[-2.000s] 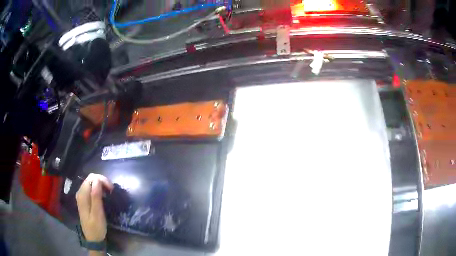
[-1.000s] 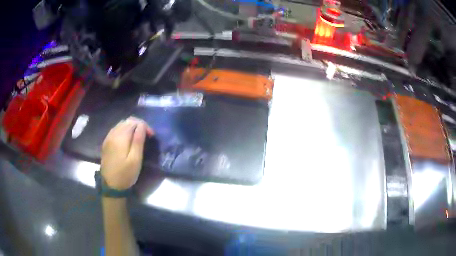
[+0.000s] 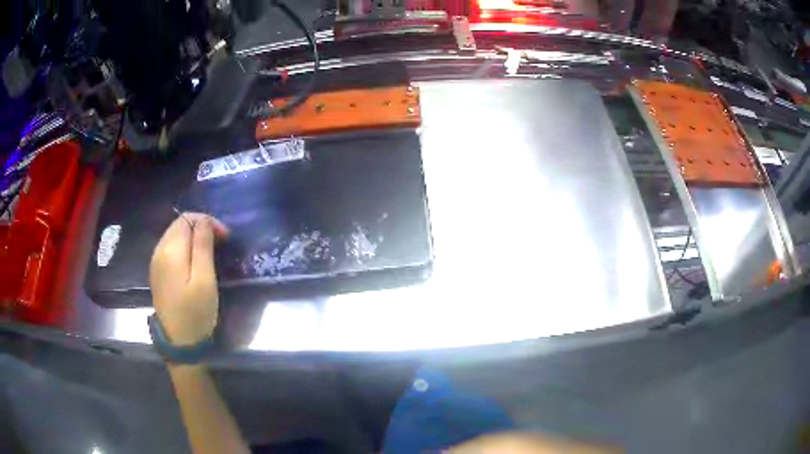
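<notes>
My left hand (image 3: 186,275), bare with a dark wristband, is over the left part of a black work pad (image 3: 355,195). Its fingertips are pinched together, and a small thin part (image 3: 181,211) shows faintly at them, too small to make out. A silver strip with markings (image 3: 251,160) lies on the pad beyond the hand. An orange-brown carrier strip (image 3: 342,113) lies along the pad's far edge. My right hand is not in view; a blurred bare piece of arm shows at the bottom edge.
Red bins (image 3: 43,213) stand left of the pad. The dark inspection camera (image 3: 164,66) stands at upper left with a cable. A shiny steel bench (image 3: 533,222) extends right. A larger orange-brown plate (image 3: 702,133) lies between rails at right. Blue cloth (image 3: 444,412) shows at the bottom.
The view has shifted, bringing the bench's front edge into sight. My left hand stays pinched over the pad's left part. Blue cloth and a piece of arm have come into view at the bottom.
</notes>
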